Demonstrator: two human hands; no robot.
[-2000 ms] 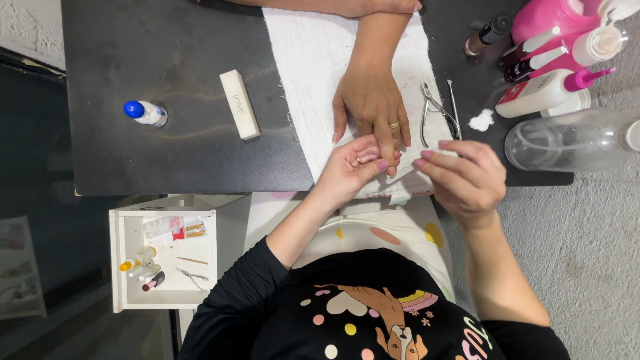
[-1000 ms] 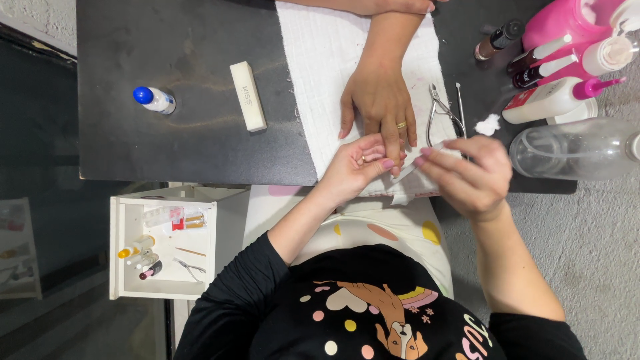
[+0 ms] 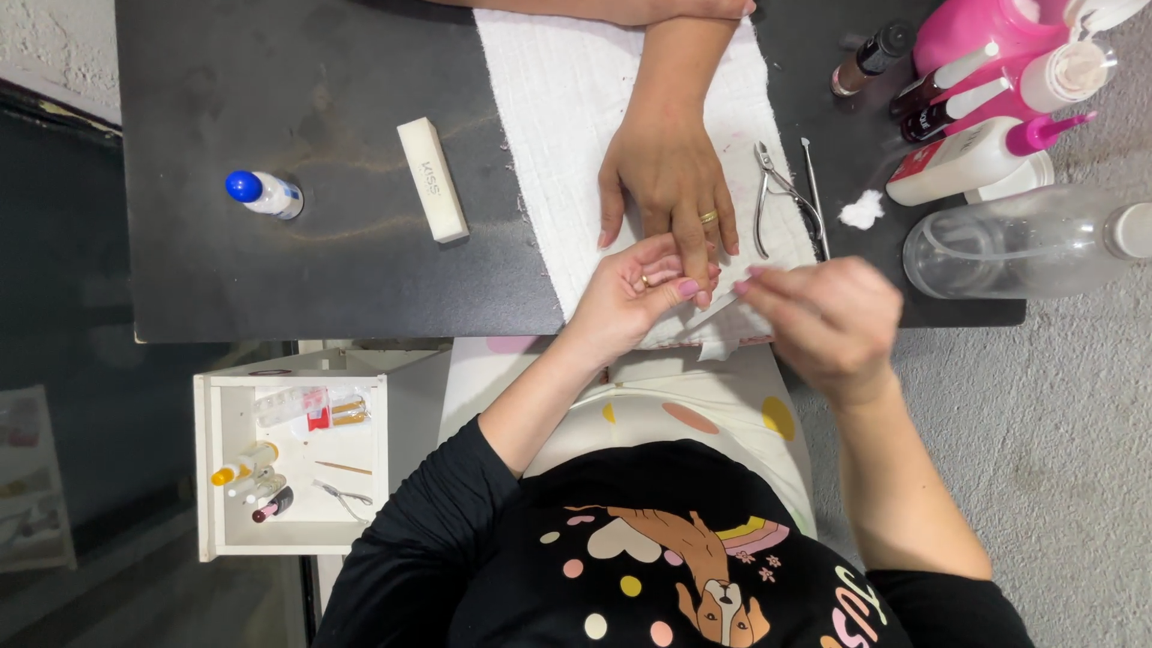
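Another person's hand [image 3: 670, 175], wearing a gold ring, lies palm down on a white towel [image 3: 558, 108]. My left hand [image 3: 634, 292] holds one of its fingers near the tip between thumb and fingers. In my right hand [image 3: 819, 315], blurred, is a thin pale nail file [image 3: 715, 310], its far part beside that fingertip. Right of the person's hand, metal cuticle nippers [image 3: 783, 193] lie on the towel with their handles apart. A slim metal cuticle pusher [image 3: 814, 193] rests just beyond them.
Several bottles, including a clear plastic bottle [image 3: 1008, 243], and a cotton tuft [image 3: 861, 209] are at the right. A white buffer block [image 3: 433, 180] and blue-capped bottle [image 3: 265, 195] sit left on the black table [image 3: 360, 297]. Below is a drawer [image 3: 292, 549] holding polish bottles and nippers.
My left hand stays on the person's finger and my right hand keeps the file beside it. Nothing on the table has plainly moved; the view has shifted slightly.
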